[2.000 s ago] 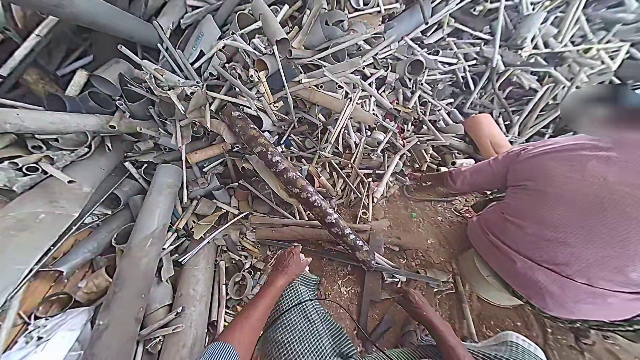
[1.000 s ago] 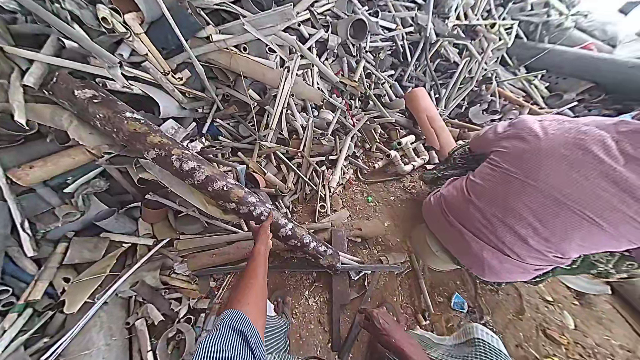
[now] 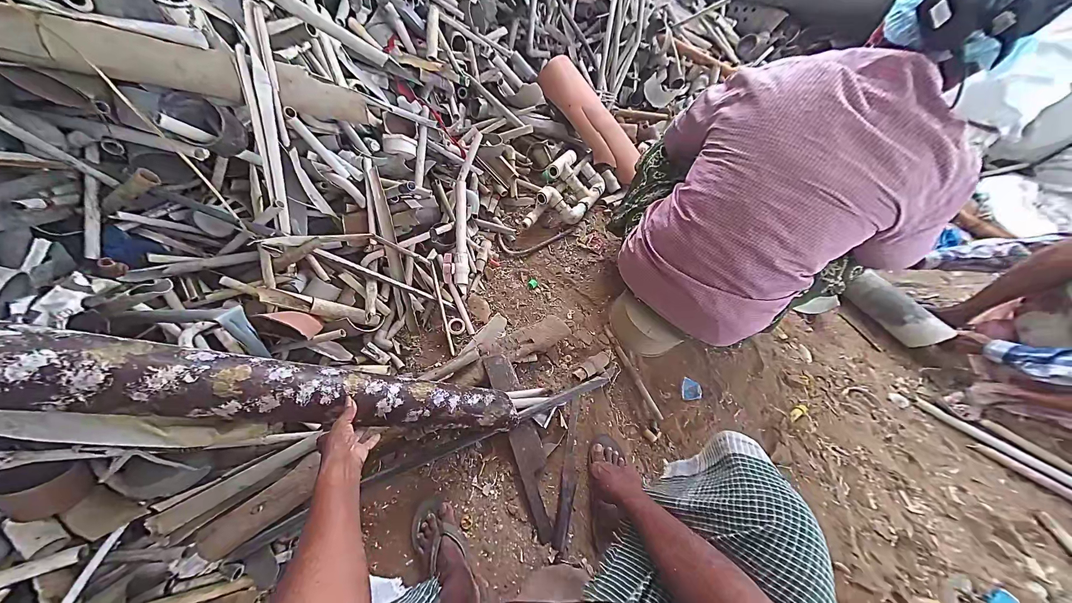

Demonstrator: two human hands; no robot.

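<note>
A long dark pipe with white and tan blotches lies across the left, its near end over a long thin metal bar. My left hand has its fingers apart, fingertips against the pipe's lower edge. The bar crosses a flat dark plank on the ground. On the right, my forearm seems to reach down to a sandalled foot; my right hand is hard to tell from that foot, and whether it holds anything does not show.
Pipe scraps are heaped on the left and at the back. A co-worker in a pink shirt crouches at the right, near jointed pipe fittings. At the far right another person's hand is at a grey pipe piece.
My left hand, off the blotched pipe two seconds ago, closed on it one second ago and now touches it with fingers apart. The pipe has swung closer to level across the view, which has shifted.
</note>
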